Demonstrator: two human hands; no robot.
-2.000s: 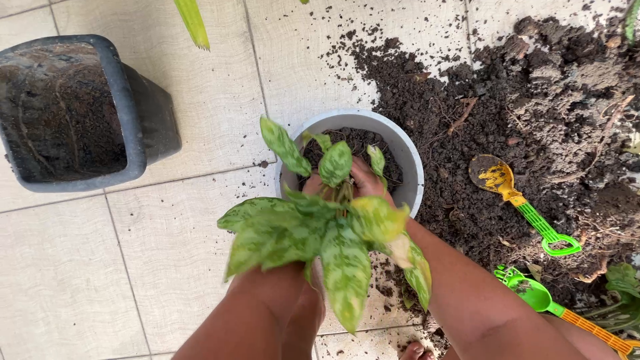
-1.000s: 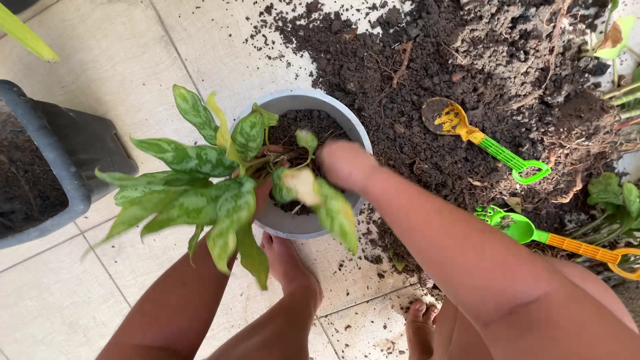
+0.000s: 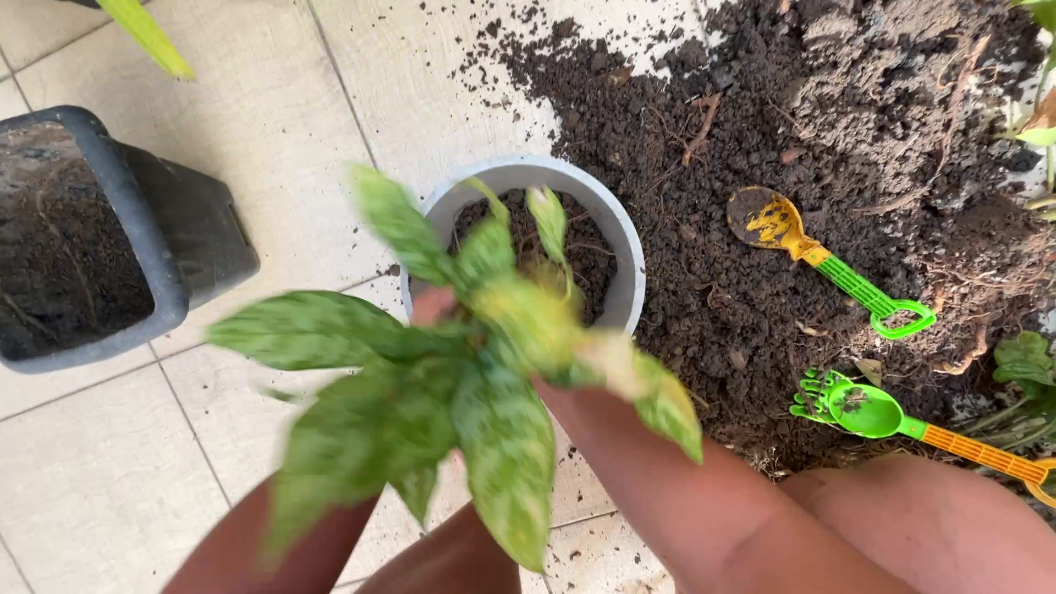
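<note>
A leafy plant with variegated green and yellowing leaves (image 3: 507, 437) stands over a round grey pot (image 3: 631, 264), its leaves blurred and spreading toward me. Dark soil (image 3: 586, 247) lies inside the pot. My left hand (image 3: 433, 305) shows only as a small patch of skin at the pot's left inner side, beside the stems; leaves cover the rest. The right forearm reaches to the pot's near edge, and my right hand is hidden beneath the foliage. What either hand grips cannot be seen.
Loose soil with roots (image 3: 685, 214) is heaped right of the pot. On it lie a yellow toy shovel with a green handle (image 3: 858, 285) and a green toy scoop with rake tines and an orange handle (image 3: 874, 412). A dark square planter (image 3: 169, 280) is at left; more plants edge the right.
One second ago my right hand showed over the pot's right side; now leaves hide it. The foliage, which leaned left then, has swung back over the near side of the pot.
</note>
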